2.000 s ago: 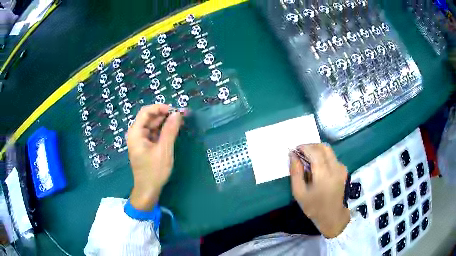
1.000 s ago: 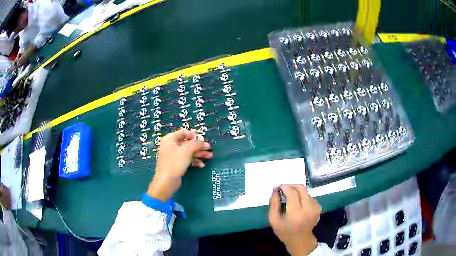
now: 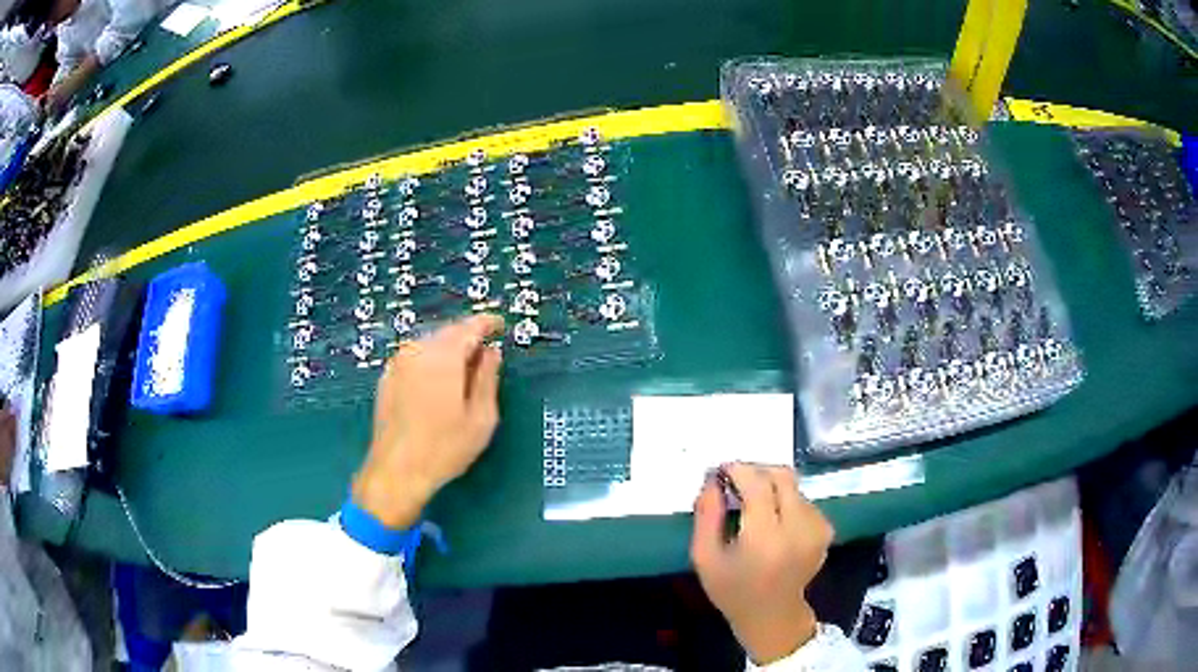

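My left hand (image 3: 440, 404), with a blue wrist strap (image 3: 376, 528), is over the lower edge of the clear blister tray (image 3: 631, 344). Its fingertips are close together beside the round silver parts; whether they hold one cannot be told. My right hand (image 3: 765, 551) is curled round dark tweezers (image 3: 729, 502), by the lower right corner of the white card (image 3: 709, 440). The card lies over the sticker sheet (image 3: 587, 446), whose small squares show to its left.
Stacked blister trays (image 3: 821, 394) stand right of the card. A white tray of black parts (image 3: 966, 558) is at the lower right, a blue box (image 3: 180, 339) at the left. Another tray (image 3: 1140, 217) lies far right. People in white smocks (image 3: 92, 29) are at the upper left.
The view has shifted a little. My left hand has moved from below the tray's right part to its lower edge further left, fingers now pointing up. My right hand stays by the card with the tweezers.
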